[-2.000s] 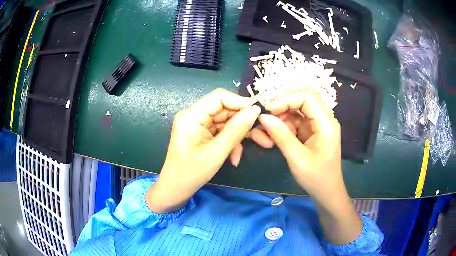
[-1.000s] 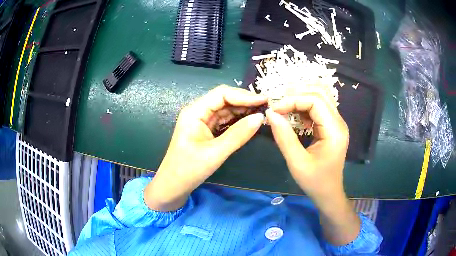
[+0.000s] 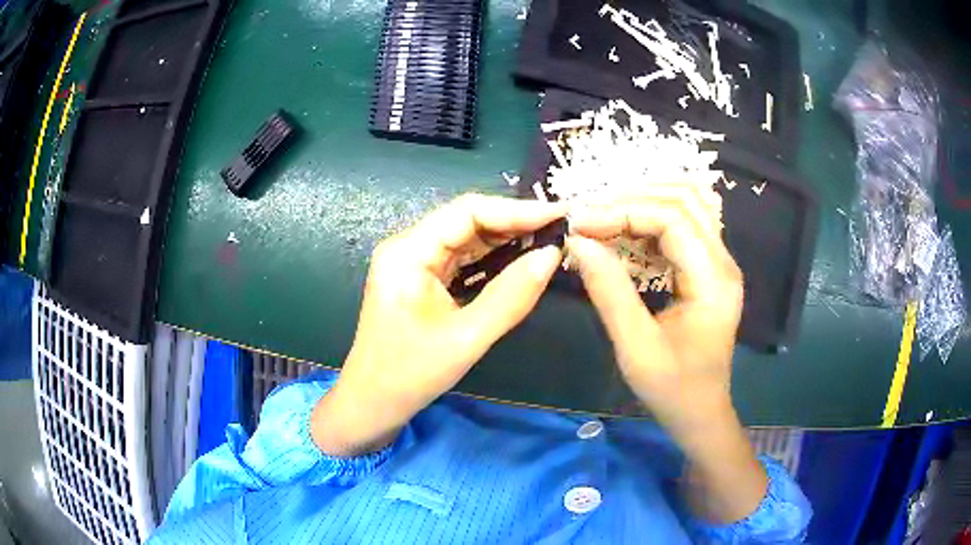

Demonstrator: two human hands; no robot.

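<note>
A slim black plastic housing (image 3: 509, 259) lies slanted in my left hand (image 3: 431, 309), held between thumb and fingers, its right end up at the fingertips. My right hand (image 3: 676, 303) has its thumb and forefinger pinched together at that end of the housing. Whether the right fingertips hold a small part is hidden. A heap of white pins (image 3: 628, 160) lies just beyond the hands in the near black tray (image 3: 783, 256), partly covered by my right hand.
The far black tray (image 3: 554, 53) holds scattered white sticks and tiny pieces. A large ribbed housing stack (image 3: 428, 69) stands upper centre. A small housing group (image 3: 259, 152) lies slanted at left. A black compartment tray (image 3: 112, 170) is at the left edge, clear plastic bags (image 3: 889, 170) at right.
The black housing, mostly hidden between the fingers before, now shows as a slanted bar in my left hand. Both hands shifted slightly right from the first frame and stay together at the fingertips.
</note>
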